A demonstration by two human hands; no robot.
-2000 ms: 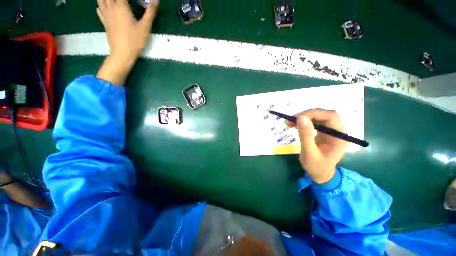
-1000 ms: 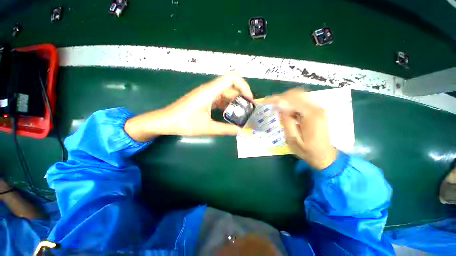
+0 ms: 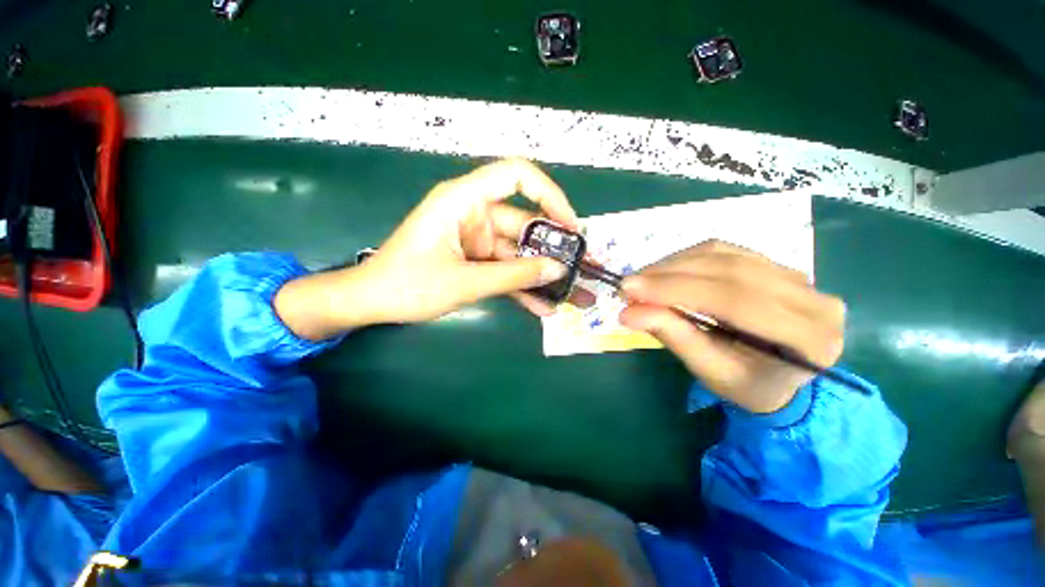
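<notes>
My left hand [image 3: 458, 247] holds a smartwatch housing [image 3: 552, 244] by its edges, open side up, showing silver and dark internals. My right hand [image 3: 739, 321] holds dark tweezers [image 3: 768, 347] like a pen, tips at the housing's right edge. Whether the tips grip anything is too small to tell. The white adhesive backing sheet [image 3: 779, 235] with blue marks and a yellowish edge lies under both hands, partly covered. A bit of another housing [image 3: 366, 256] shows behind my left wrist.
Watch units [image 3: 558, 40] [image 3: 716, 60] sit spaced on the green belt beyond the chipped white strip [image 3: 344, 120]. A red tray [image 3: 109, 195] with a black device and cables is at the left. Parts of other people show at the lower left and right edge.
My left hand has come from the belt to above the sheet and now holds a housing. My right hand has brought the tweezers to it. The belt units have shifted left.
</notes>
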